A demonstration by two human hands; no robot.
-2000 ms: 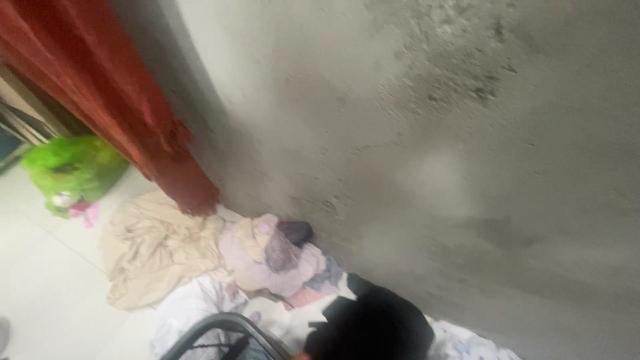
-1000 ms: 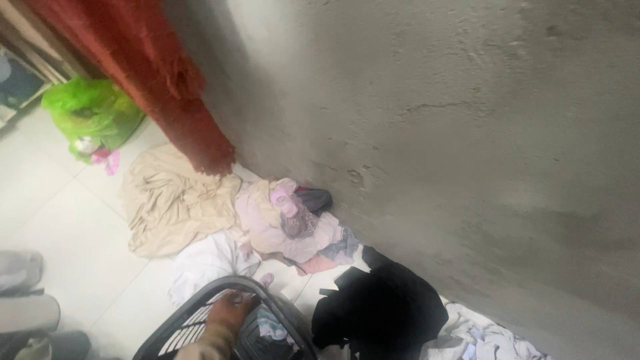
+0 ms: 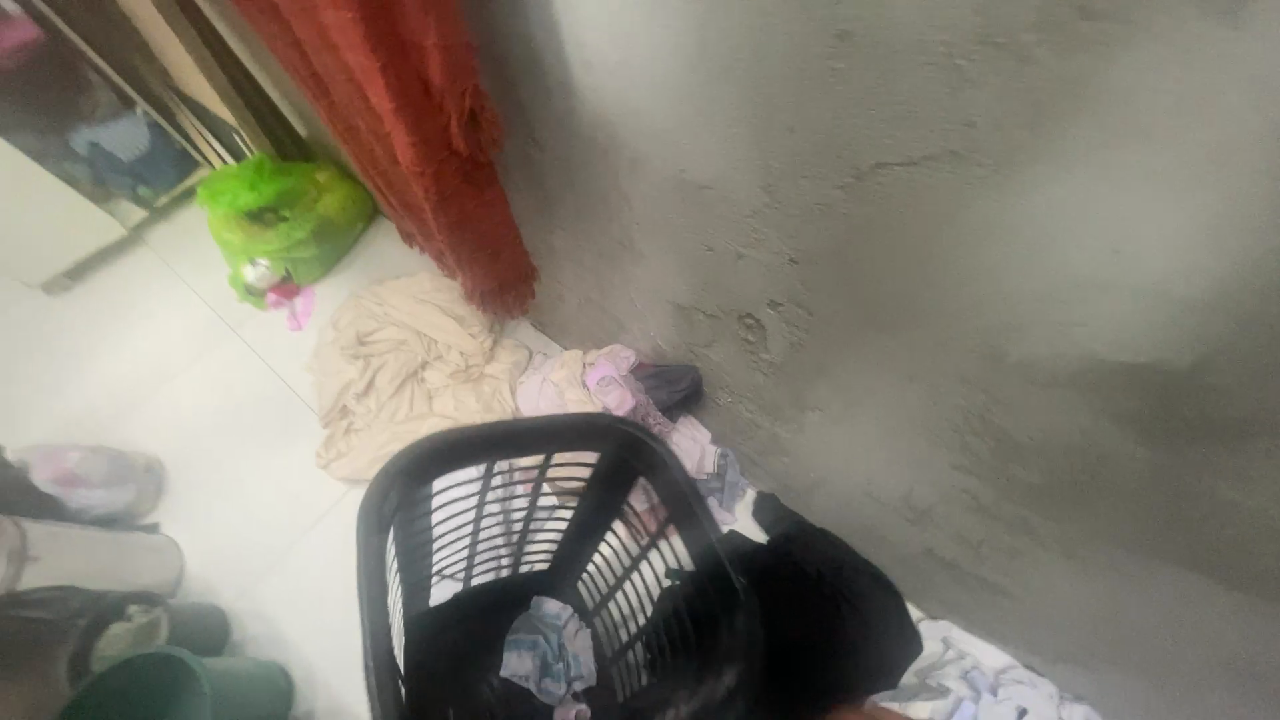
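Note:
A black plastic laundry basket [image 3: 555,425] with slatted sides stands tilted in view at the bottom centre. Inside it lies a crumpled pale cloth with bluish marks [image 3: 548,650]. Against its right side is a heap of black cloth [image 3: 820,600]. A small skin-coloured sliver at the bottom edge, beside the black cloth, seems to be part of my right hand [image 3: 862,711]; its fingers and anything in them are hidden. My left hand is out of view. Beyond the basket lie a beige cloth [image 3: 400,370] and pink and white clothes [image 3: 575,380].
A rough grey wall [image 3: 900,250] runs along the right. A red fringed curtain [image 3: 430,150] hangs above the beige cloth. On the tiled floor are a green plastic bag [image 3: 290,215], a green bucket [image 3: 240,685] and other containers at left. White clothes [image 3: 980,670] lie lower right.
The hand seen inside the basket a second ago is no longer there. More of the basket shows, with the pale cloth inside. The view has shifted left.

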